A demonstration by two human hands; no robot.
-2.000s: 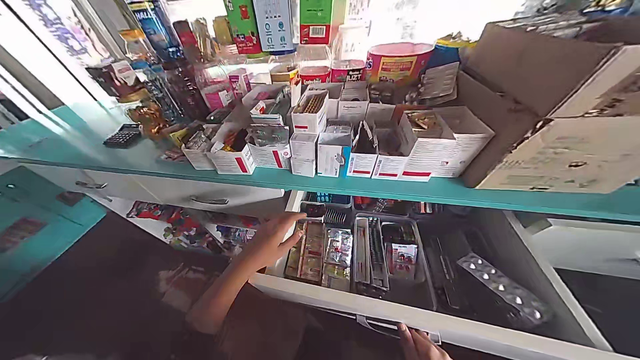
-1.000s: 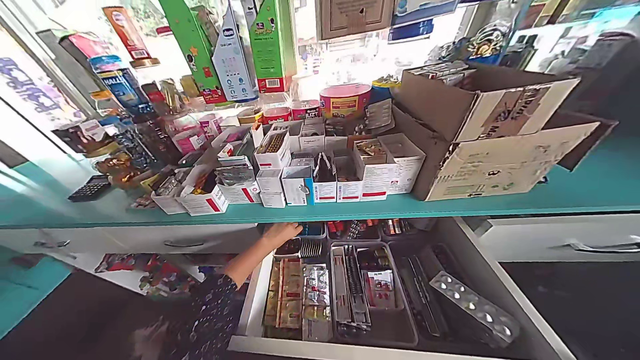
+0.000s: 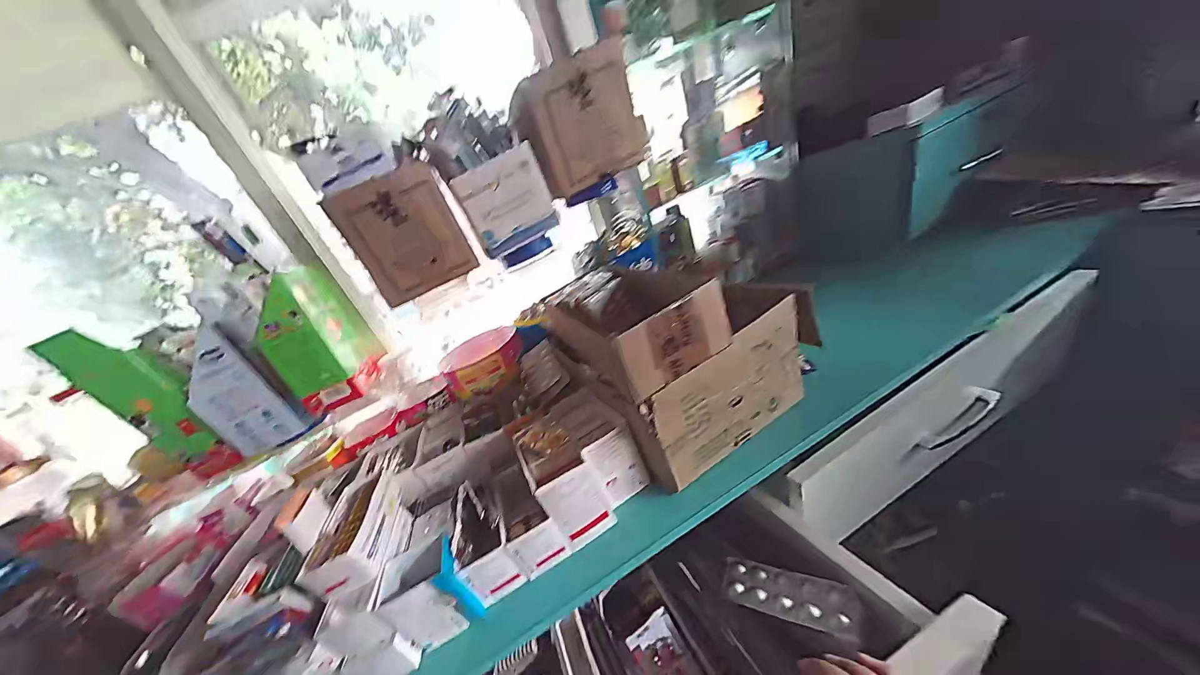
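At the bottom edge of the head view, the fingertips of one of my hands [image 3: 842, 664] show beside the front corner of a pulled-out white drawer [image 3: 947, 637]; which hand it is cannot be told. My other hand is out of view. Inside the drawer lies a silver blister pack of tablets [image 3: 792, 595], close above the fingers. Left of it are dark narrow items and a printed packet [image 3: 656, 642], partly cut off by the frame. The view is blurred and tilted.
Above the drawer runs a teal counter [image 3: 900, 328] with an open cardboard box [image 3: 722, 403], rows of small white boxes [image 3: 572, 502] and a pink tub [image 3: 483, 361]. A drawer with a metal handle [image 3: 958, 419] is on the right. Boxes stand by the window.
The view has swung right and tilted strongly. The hand that reached into the back left of the drawer is no longer seen there; fingertips now show at the drawer's front corner.
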